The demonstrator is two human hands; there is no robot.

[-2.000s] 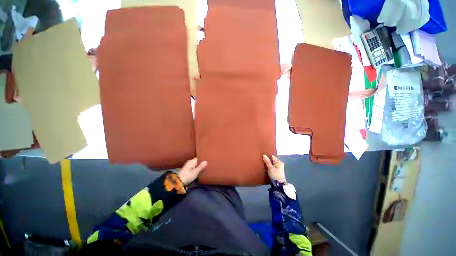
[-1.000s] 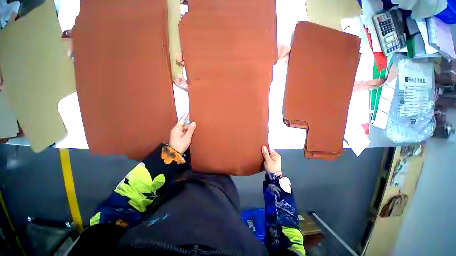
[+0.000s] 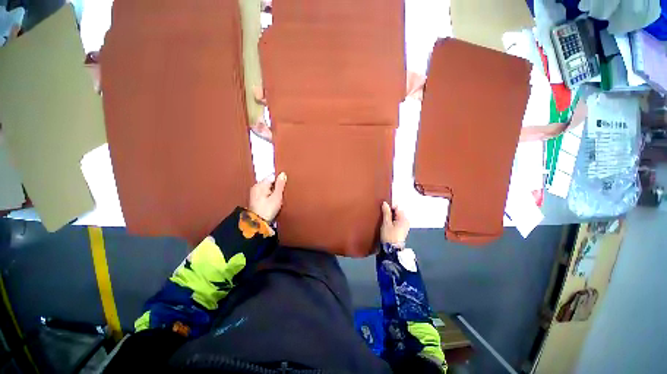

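A long reddish-brown panel pile (image 3: 333,175) lies in the centre, its near end over the table's front edge. A crosswise line shows across it above my hands. My left hand (image 3: 268,197) holds its left edge, thumb on top. My right hand (image 3: 393,223) holds its right edge near the front corner. The fingers are partly hidden under the panel. A wider brown panel pile (image 3: 175,124) lies to the left. A smaller notched panel pile (image 3: 474,131) lies to the right, with its leg towards me.
Tan boards (image 3: 51,117) lie at the left, and another tan board (image 3: 488,22) lies behind the notched pile. A calculator (image 3: 575,52), papers and a clear plastic bag (image 3: 605,157) are at the right. Pinkish-brown strips show between piles. A yellow line (image 3: 104,281) marks the floor.
The view has shifted, so the piles appear further left. My left hand has moved up along the panel's left edge. The crosswise line across the centre panel has become distinct.
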